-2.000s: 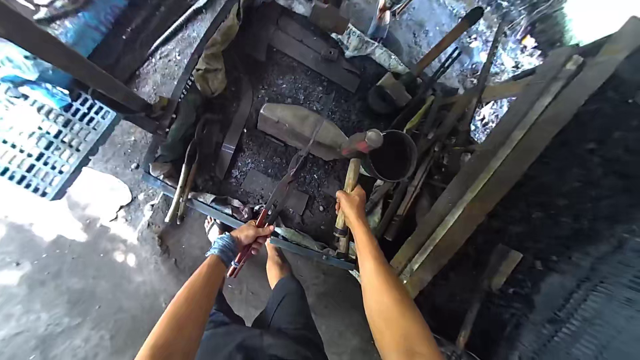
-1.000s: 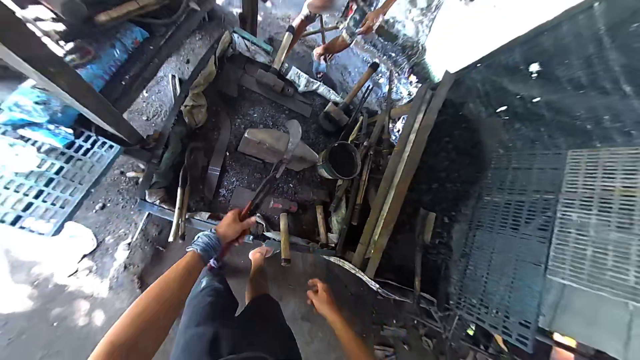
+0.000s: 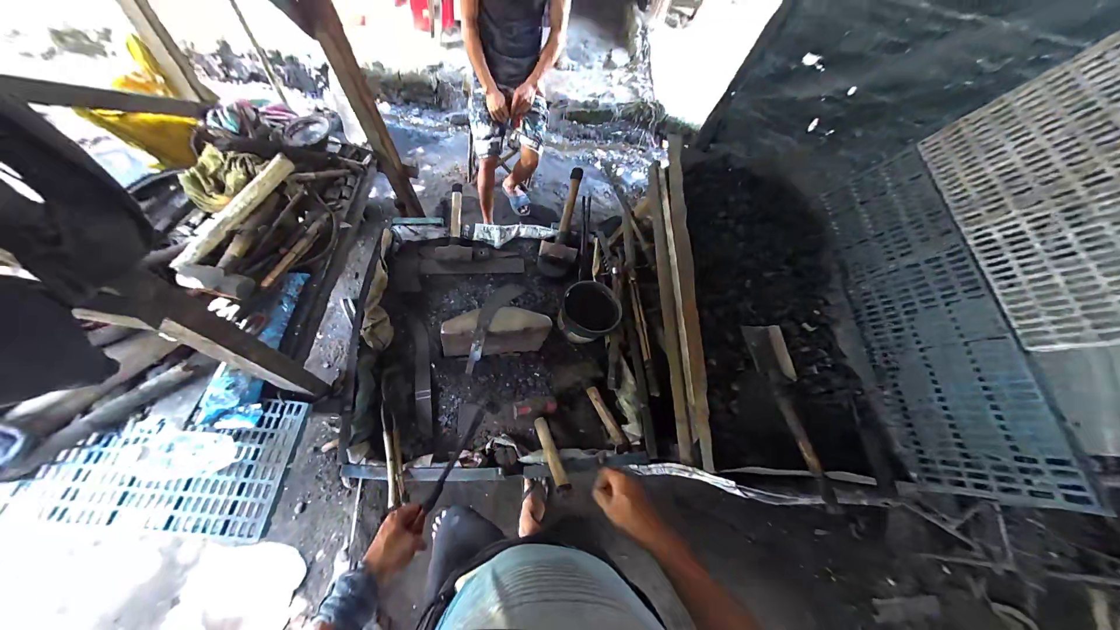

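Note:
My left hand [image 3: 398,538] grips a long dark metal tool [image 3: 451,455] with a broad flat end, reaching over the near edge of the charcoal-filled bed. My right hand [image 3: 623,499] is by that edge with fingers curled and nothing visible in it. Between my hands a hammer lies with its wooden handle [image 3: 551,455] over the edge and its reddish head [image 3: 534,407] inside. A curved metal blade [image 3: 492,319] lies across a pale block [image 3: 521,332] in the middle of the bed.
A water bucket [image 3: 591,311] stands right of the block. Long-handled hammers [image 3: 557,249] lie at the far side. Wooden planks [image 3: 687,350] border a charcoal heap [image 3: 752,262] with a shovel [image 3: 792,420]. A person [image 3: 512,96] sits opposite. Firewood [image 3: 245,219] is piled at left.
My right hand, on the hammer handle two seconds ago, has let it go. The curved blade, earlier at the end of the tool in my left hand, now lies apart on the block. The view has tilted up.

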